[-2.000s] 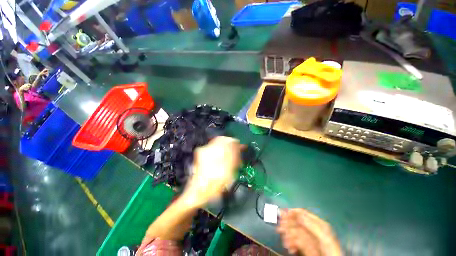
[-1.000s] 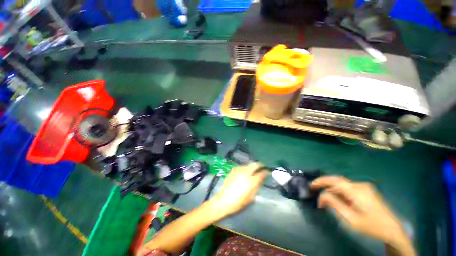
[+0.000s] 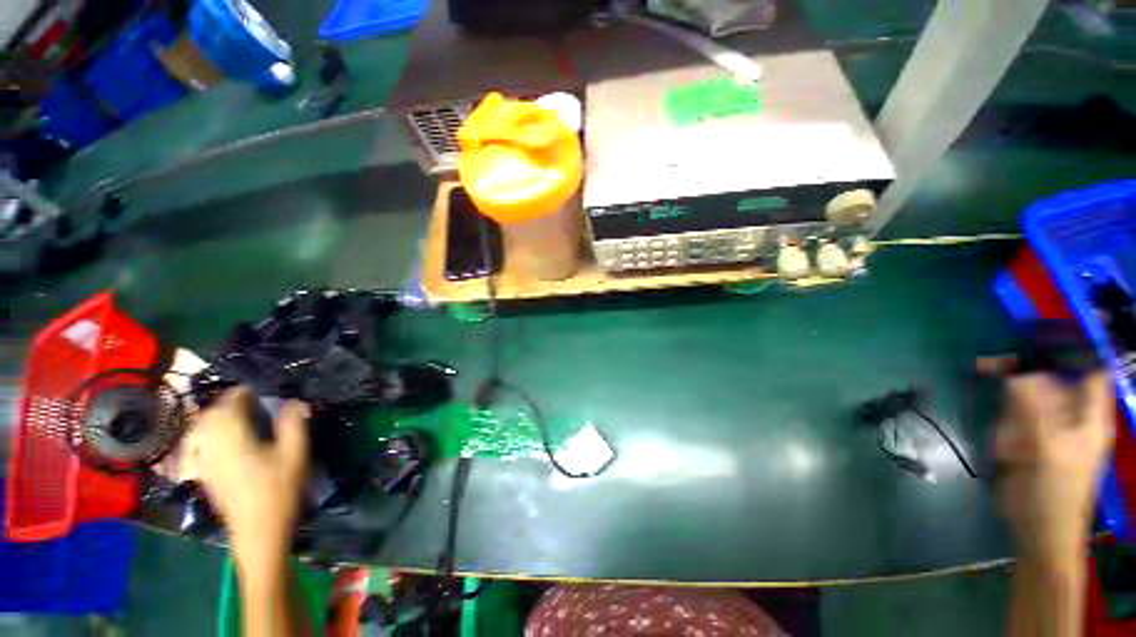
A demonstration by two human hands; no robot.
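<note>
The pile of black power adapters (image 3: 318, 355) lies on the bench at the left. My left hand (image 3: 247, 454) is blurred at its near side, with something black between thumb and fingers; whether it grips an adapter is unclear. My right hand (image 3: 1056, 448), also blurred, is at the far right by the blue basket (image 3: 1078, 224). It holds a black power adapter (image 3: 1053, 348), whose thin cord trails left onto the bench to a small dark plug end (image 3: 891, 404). The white mains test socket (image 3: 583, 451) lies mid-bench on its black lead, untouched.
The silver tester (image 3: 735, 149) with cream terminals (image 3: 816, 259) stands on a wooden board (image 3: 623, 285), beside the orange-lidded bottle (image 3: 521, 162) and smartphone (image 3: 468, 237). A red basket (image 3: 75, 342) and small fan (image 3: 127, 423) are at left. A pale post (image 3: 953, 87) rises behind the tester.
My hands have moved far apart: left to the pile, right to the blue basket with the adapter. The white socket now lies free of both hands. The view has turned right.
</note>
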